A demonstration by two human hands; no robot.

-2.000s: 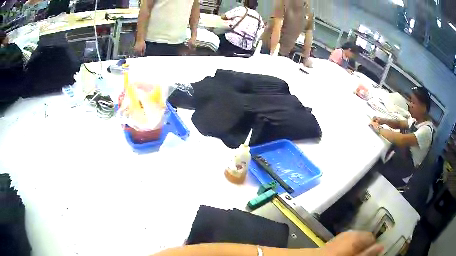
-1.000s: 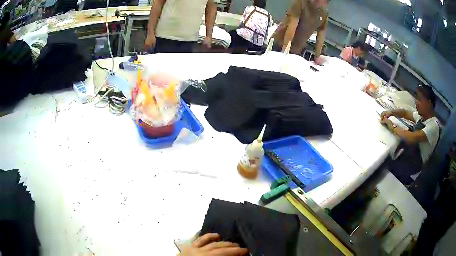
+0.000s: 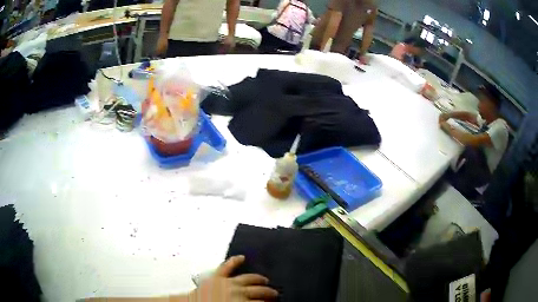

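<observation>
A stack of black cut fabric pieces (image 3: 289, 253) lies flat at the bottom centre, beside the press bed. My left hand (image 3: 245, 288) rests on its left part, fingers spread. The silver pressing bar with a yellow strip (image 3: 366, 250) and green end (image 3: 311, 212) runs down to the right of the stack. A black fabric piece with a white label (image 3: 445, 265) is raised over the right end of the bed. Only a fingertip of my right hand (image 3: 485, 296) shows at that piece's lower right edge; the rest is cut off or hidden.
Blue tray (image 3: 339, 177) with a dark tool and squeeze bottle (image 3: 283, 176) stand beyond the bar. A blue basket (image 3: 197, 147) holds a bagged orange-red item. Black fabric heaps (image 3: 301, 112) lie mid-table and at left. A person (image 3: 486, 127) sits at right; others stand behind.
My left hand has gone from the bar's right side back to the stack, whose raised fold now lies flat. The labelled black piece and my right fingertip have come into view at right.
</observation>
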